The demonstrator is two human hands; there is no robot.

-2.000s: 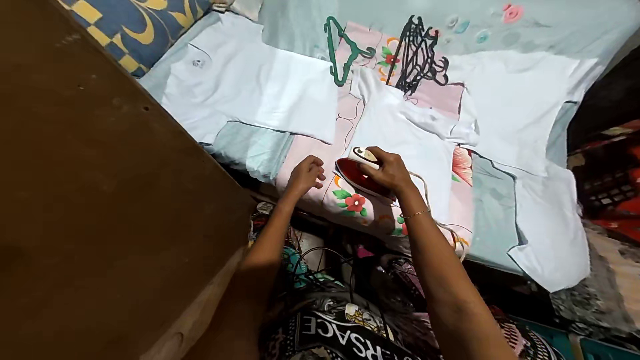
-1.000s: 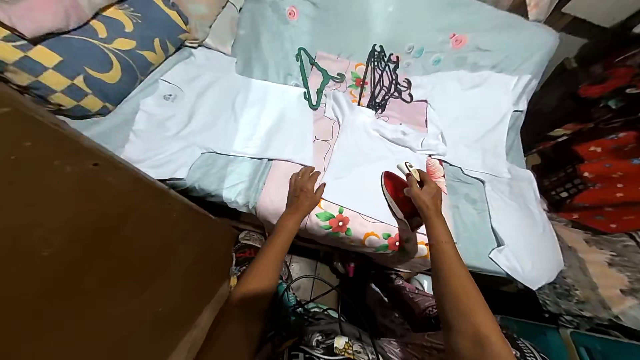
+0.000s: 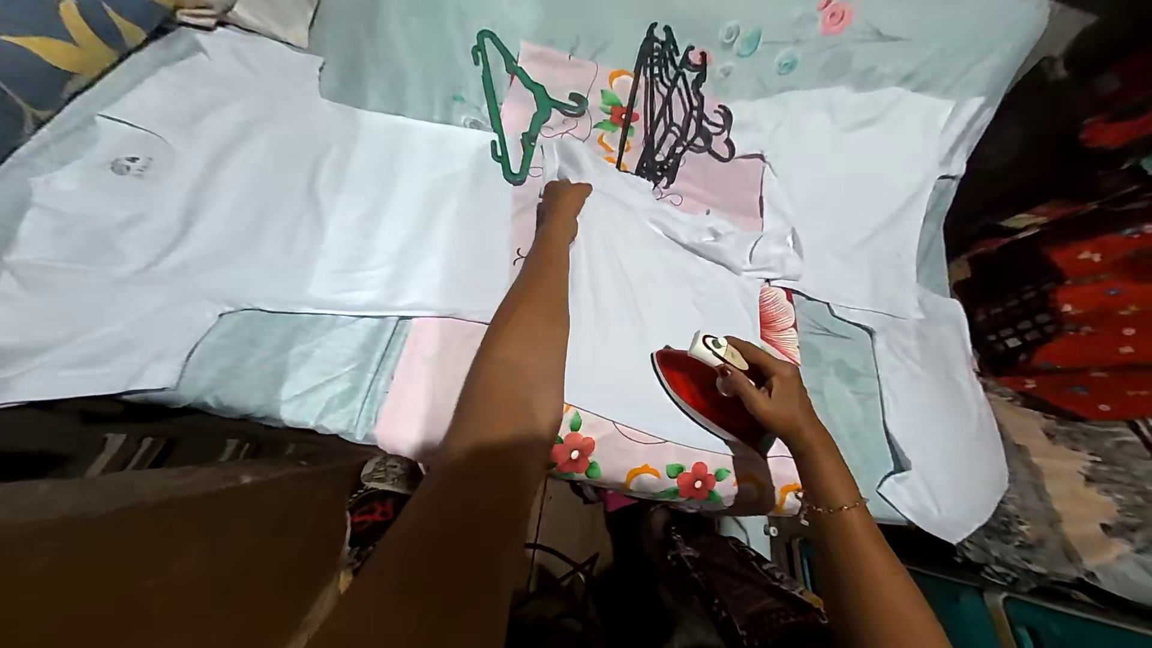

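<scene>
My right hand (image 3: 769,391) is closed round the handle of a red and white clothes iron (image 3: 706,396), which is over the lower right part of a white garment (image 3: 648,297). My left hand (image 3: 564,202) reaches to the upper left edge of the same garment; whether its fingers pinch the cloth cannot be told. Under the garment lies a pink flowered cloth (image 3: 432,378). Just beyond my left hand is a green plastic hanger (image 3: 540,108), and to its right a bunch of black hangers (image 3: 670,117).
A white shirt (image 3: 360,216) lies spread at the left, another white garment (image 3: 855,198) at the right, both on a pale green bed sheet (image 3: 396,54). A patterned pillow (image 3: 63,54) is at the top left, a brown wooden panel (image 3: 162,558) at the lower left.
My left hand has moved from the garment's lower left edge up to its upper left edge. The iron in my right hand was over the garment's right side a second ago. The view has come closer.
</scene>
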